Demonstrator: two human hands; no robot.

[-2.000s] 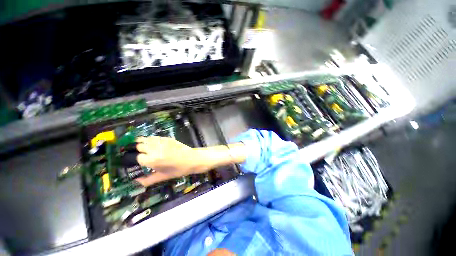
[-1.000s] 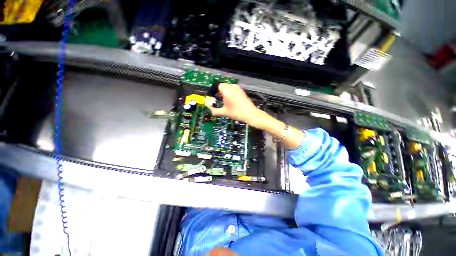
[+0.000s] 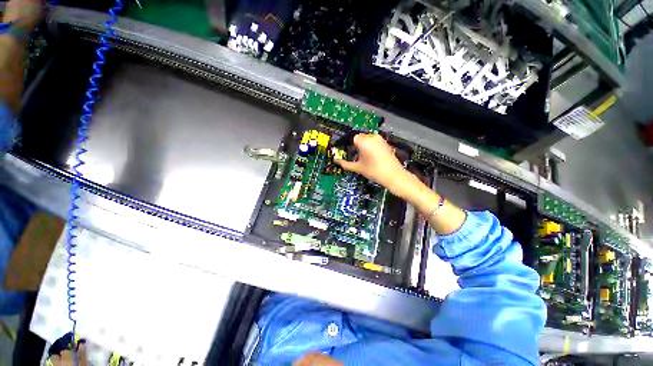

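The green circuit board (image 3: 326, 193) lies in a dark carrier (image 3: 268, 221) on the conveyor. My right hand (image 3: 376, 161) is over its upper part, beside the yellow blocks (image 3: 315, 139). Thumb and index finger are closed around a small dark component (image 3: 349, 151), partly hidden by the fingers. At the lower left edge, a cut-off hand (image 3: 70, 353), probably my left hand, is at the white tray (image 3: 107, 286) beside a dark part; its grip is unclear.
A green strip (image 3: 342, 109) borders the board. Black bins hold white strips (image 3: 458, 61) and dark parts (image 3: 322, 43). More boards (image 3: 562, 250) stand to the right. A blue coiled cord (image 3: 84, 121) crosses the left side. Another person's arm (image 3: 14, 64) shows at upper left.
The view has turned and shifted left. My right hand has moved from the board's middle to its upper part. A hand has appeared at the lower left, and an arm at the upper left.
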